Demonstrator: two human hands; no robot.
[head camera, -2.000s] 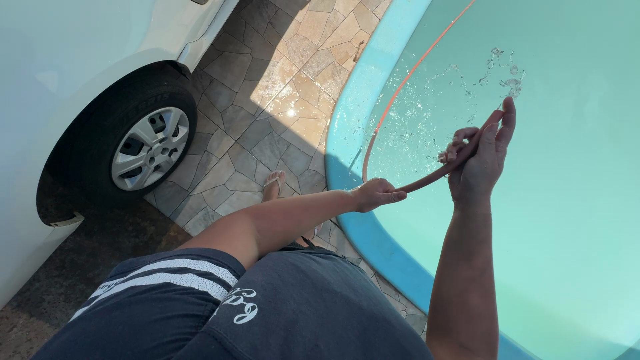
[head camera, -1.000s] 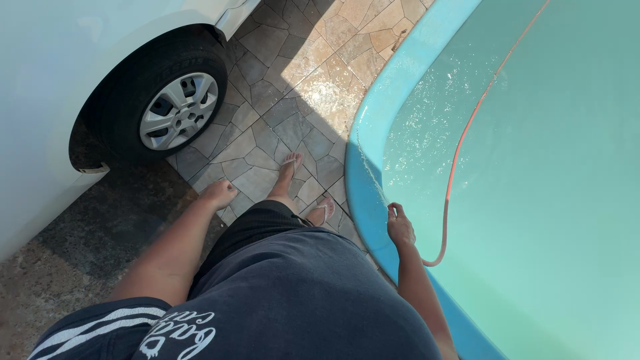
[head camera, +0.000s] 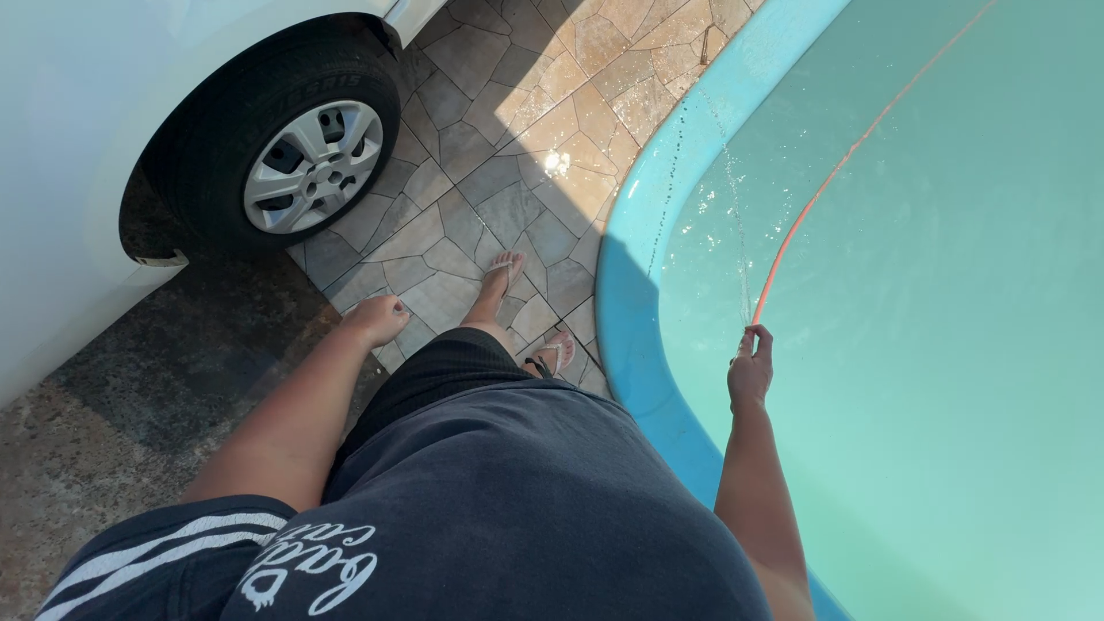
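Note:
My right hand grips an orange garden hose over the edge of the swimming pool. Beyond the hand, the hose curves up and away to the top right over the greenish pool water. Thin streams of water spray from near the hand toward the pool's light blue rim. The hose's end at the fingers is too small to make out. My left hand is curled into a loose fist over the paving, left of my legs, and nothing shows in it.
A white car with a black tyre and silver wheel cover stands at the left. Stone paving lies between car and pool, with my feet in flip-flops on it. Dark rough concrete is at lower left.
Two seconds ago both my hands were on the hose over the pool. My left hand has let go and moved away toward the car side. The view has shifted.

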